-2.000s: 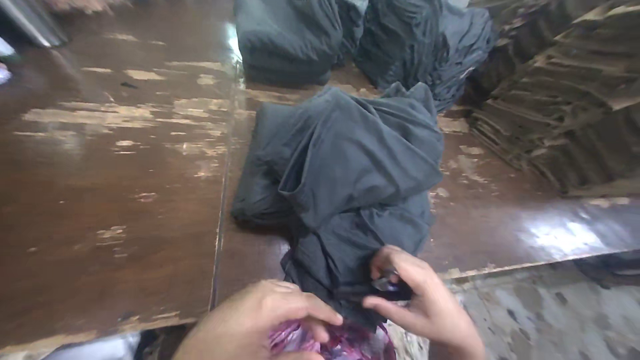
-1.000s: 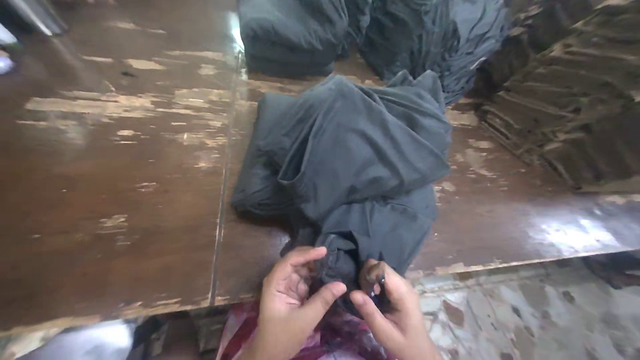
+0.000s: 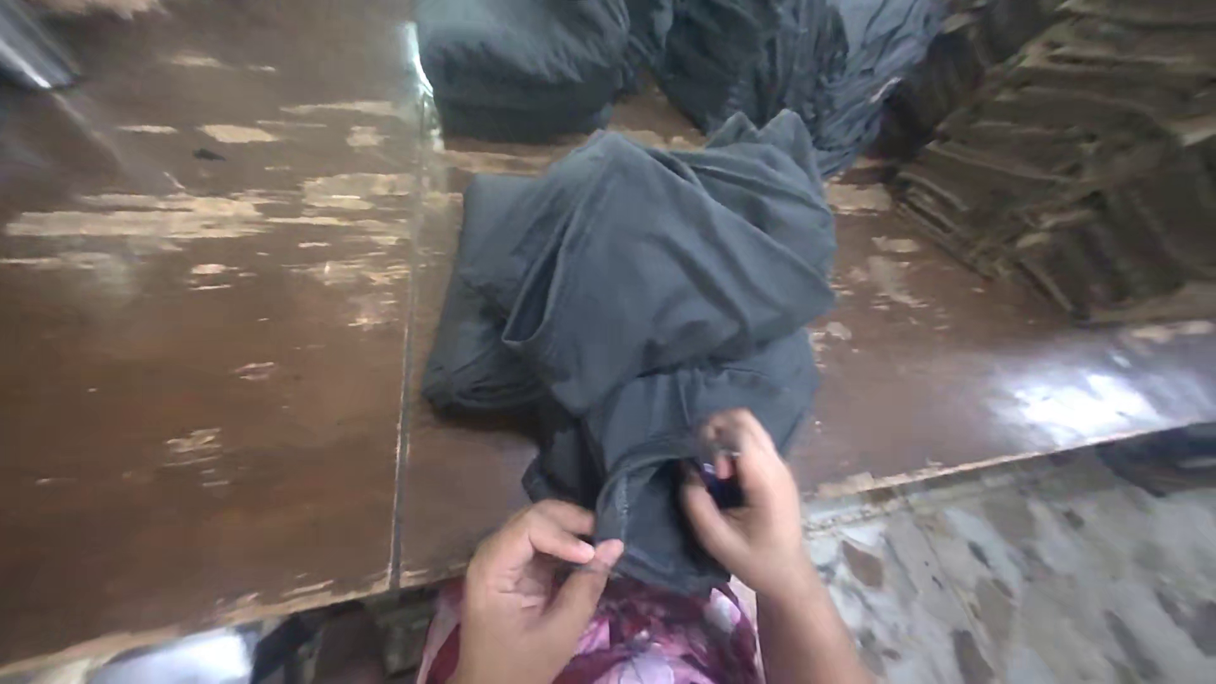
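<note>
A dark grey cloth garment [image 3: 665,275] lies bunched over a folded grey piece on the wooden table, its lower part hanging at the front edge. My left hand [image 3: 541,570] pinches the garment's seamed edge between thumb and fingertips. On the right of the same opening, my right hand [image 3: 750,503] grips the cloth with bent, blurred fingers. A small dark object shows at the right fingers; its kind cannot be told.
Folded grey cloth [image 3: 522,76] and a bunched grey heap [image 3: 760,66] lie behind. Brown-olive garments are stacked [image 3: 1073,180] at the right. The worn wooden table [image 3: 237,427] has a seam and chipped finish. A metal object [image 3: 33,47] stands upper left; patterned floor [image 3: 950,589] shows lower right.
Both hands were close together at the cloth a second ago; now they are farther apart, with the garment's edge spread in a curve between them.
</note>
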